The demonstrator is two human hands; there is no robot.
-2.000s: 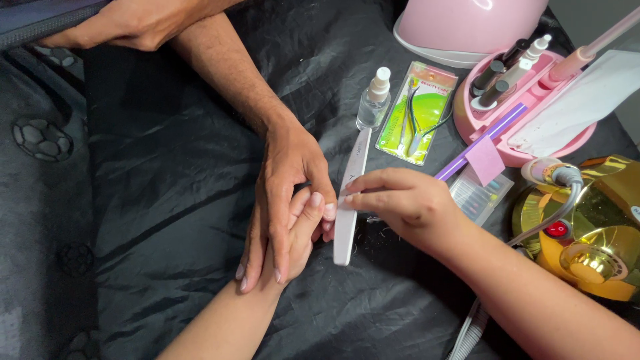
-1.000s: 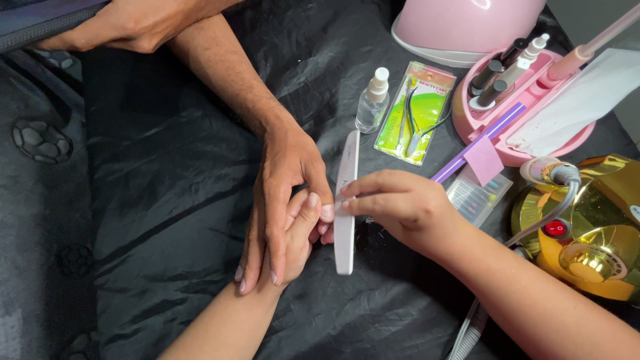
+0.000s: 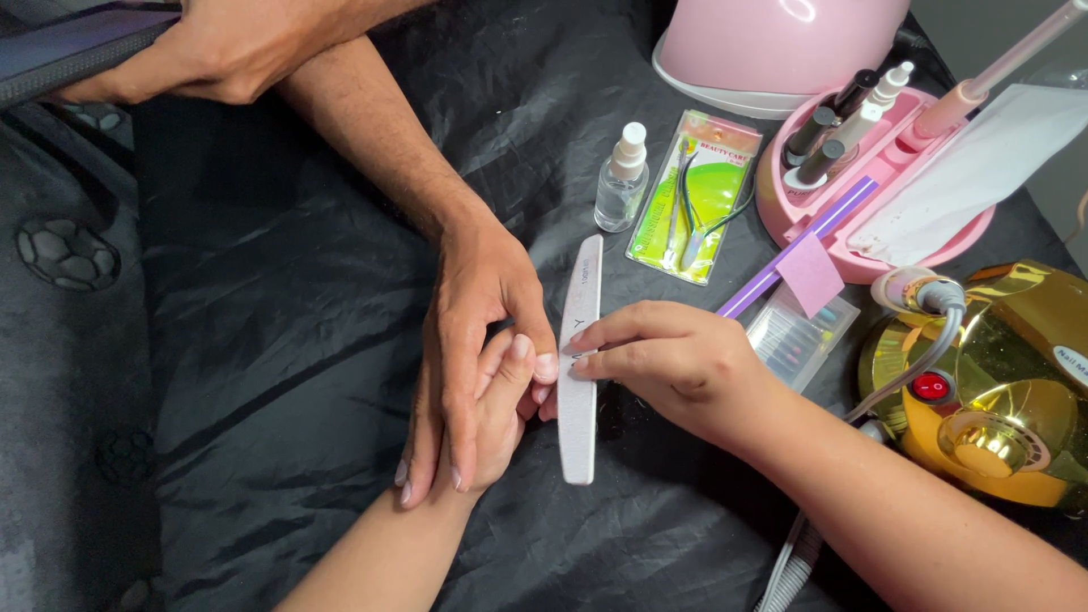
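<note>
A pale grey nail file (image 3: pixel 578 425) stands nearly lengthwise in the middle, pinched between the fingers of my right hand (image 3: pixel 663 357). Its left edge lies at the thumbnail of another person's hand (image 3: pixel 484 280), which rests palm down over my left hand. My left hand (image 3: pixel 501 399) is under that hand, with my thumb against the person's thumb; part of my fingers is hidden. Beyond the file lie a clear spray bottle (image 3: pixel 620 191) with a white cap and a packet (image 3: pixel 697 200) with a cuticle nipper (image 3: pixel 697 221) and a slim metal tool.
A pink lamp (image 3: pixel 773 51) stands at the back. At the right are a pink round organizer (image 3: pixel 778 200) with small bottles, a purple-handled brush or file (image 3: pixel 795 251), a clear case of drill bits (image 3: pixel 790 340) and a gold nail machine (image 3: pixel 1003 425) with a cable. The person's other hand (image 3: pixel 221 51) holds a dark device.
The file in my right hand has shifted along the other person's thumbnail, and its tilt is different from two seconds ago. My left hand and the person's hands have hardly moved.
</note>
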